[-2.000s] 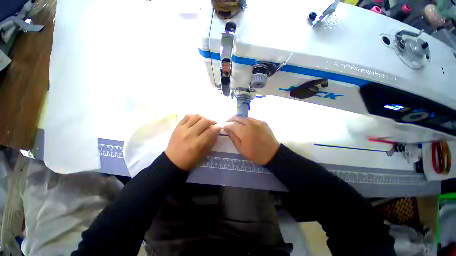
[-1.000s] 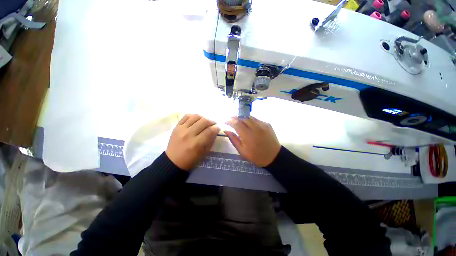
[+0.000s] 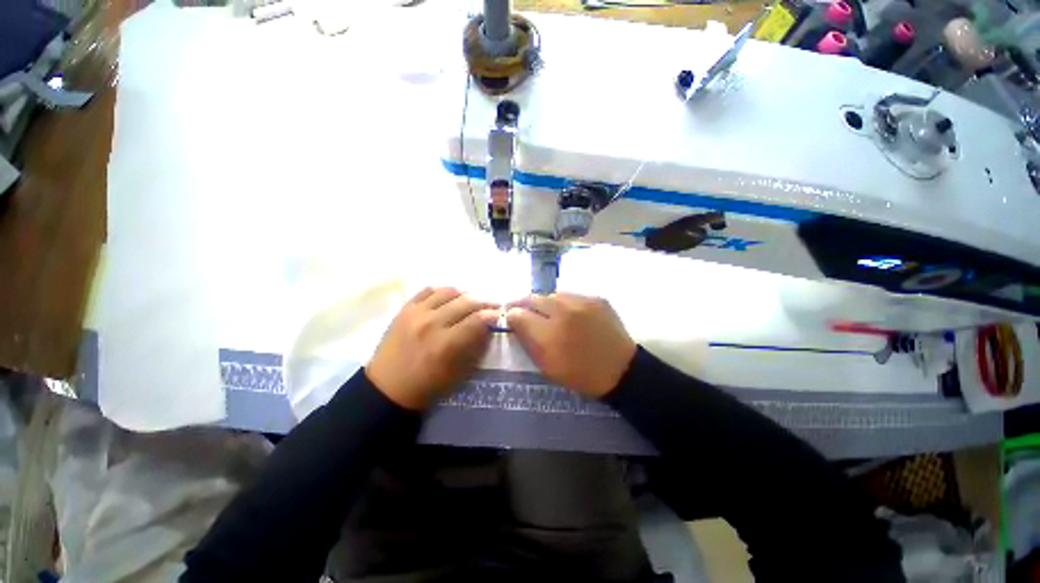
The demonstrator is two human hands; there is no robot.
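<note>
A thin white fabric piece [image 3: 342, 342] lies on the white machine bed, its rounded left end beside my left hand and over the ruler strip. My left hand [image 3: 431, 345] and my right hand [image 3: 570, 342] pinch it between thumbs and fingers, the fingertips nearly touching, just in front of the presser foot [image 3: 545, 269]. The fabric edge between them is small and overexposed. The needle cannot be made out. The sewing machine head [image 3: 684, 148], white with a blue stripe, stands behind my hands.
A large white panel [image 3: 165, 251] lies at left, over the ruler strip [image 3: 525, 395]. A crumpled fabric bundle [image 3: 160, 490] is at lower left. Red and yellow rings [image 3: 999, 362] and a red-tipped rod [image 3: 861, 329] are at right. Spools [image 3: 838, 43] stand behind the head.
The camera view has shifted, so the machine and bed sit lower in the picture. My right fingers have closed in towards my left fingertips at the fabric, in front of the foot.
</note>
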